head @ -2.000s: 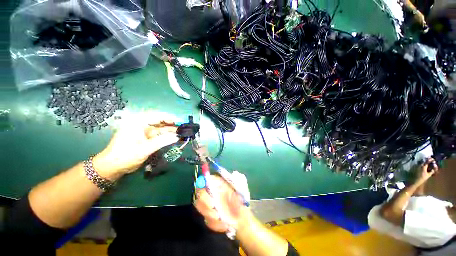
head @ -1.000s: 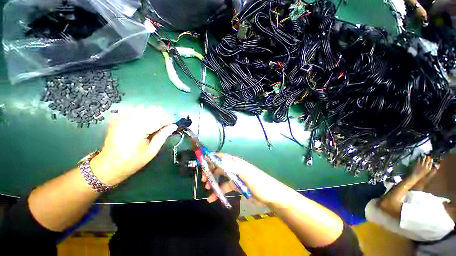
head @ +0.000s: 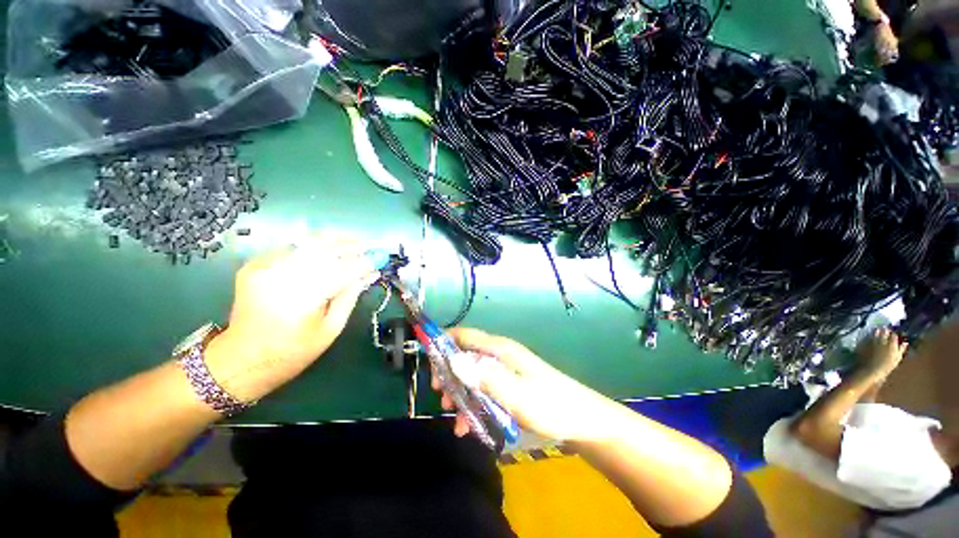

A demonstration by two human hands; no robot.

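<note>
My left hand (head: 300,299) holds a small black housing (head: 394,263) in its fingertips, with light blue on a fingertip. My right hand (head: 489,384) grips pliers with red and blue handles (head: 447,357). The handles are close together and the metal jaws touch or nearly touch the housing. A pale wire runs down from the housing to a small dark part (head: 396,342) below it; what that part is I cannot tell. The fingers partly hide the housing.
Grey-black blocks (head: 177,200) lie in a pile at left, below a clear plastic bag (head: 63,121) of black parts. Pale-handled nippers (head: 368,152) lie behind my hands. A large black cable heap (head: 736,179) spreads to the right. Another person's hand (head: 883,352) is at the right edge.
My right hand has turned and moved up beside the pliers, whose handles have come closer together. My left hand still holds the housing, and the green board seen earlier beside it no longer shows clearly.
</note>
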